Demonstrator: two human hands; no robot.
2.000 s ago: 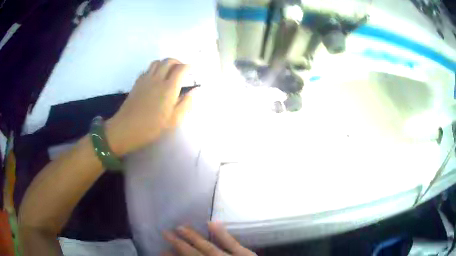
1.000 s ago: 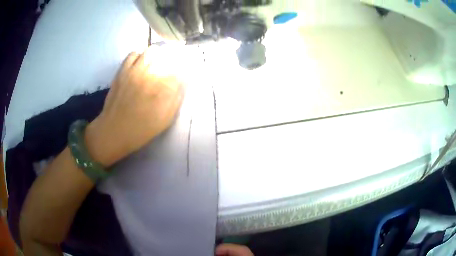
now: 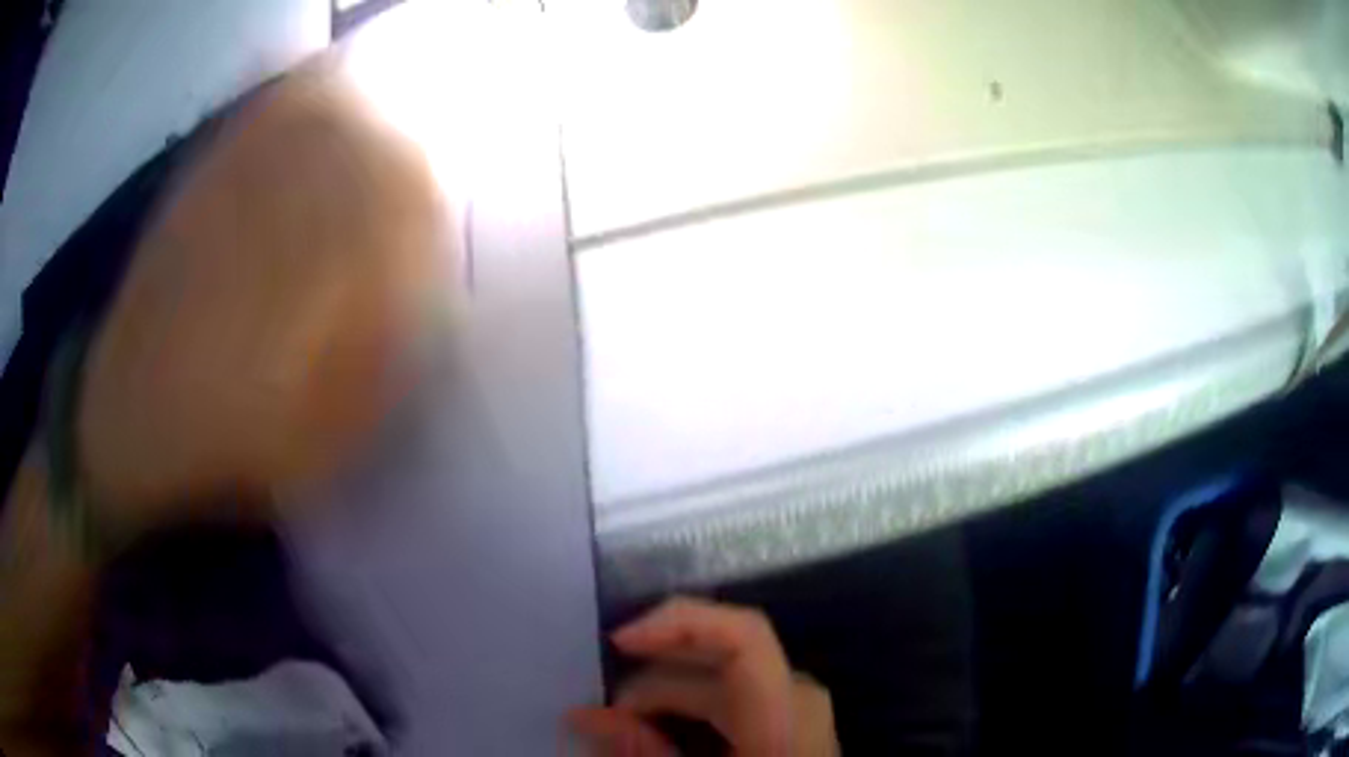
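A pale grey fused panel [image 3: 503, 503] runs from the glare at the top down over the table's front edge, its straight right edge nearly vertical. My left hand [image 3: 281, 281], with a green bangle at the wrist, is over the panel's left side, badly blurred; its fingers cannot be made out. My right hand [image 3: 725, 680] is at the bottom, below the table edge, its fingers curled at the panel's right edge; whether they pinch it is not clear. The needle area is lost in glare. A round grey knob [image 3: 661, 12] shows at the top edge.
The white machine table [image 3: 947, 296] has a measuring tape [image 3: 947, 481] along its front edge. A blue basket rim [image 3: 1161, 577] is below at the right, with pale cloth beside it. Dark cloth [image 3: 200, 606] lies at the left, and a crumpled pale piece [image 3: 252, 710] is at the bottom left.
The view has shifted down and right, so the machine head has mostly left the frame. My left hand has become blurred. More of my right hand shows, at the panel's right edge.
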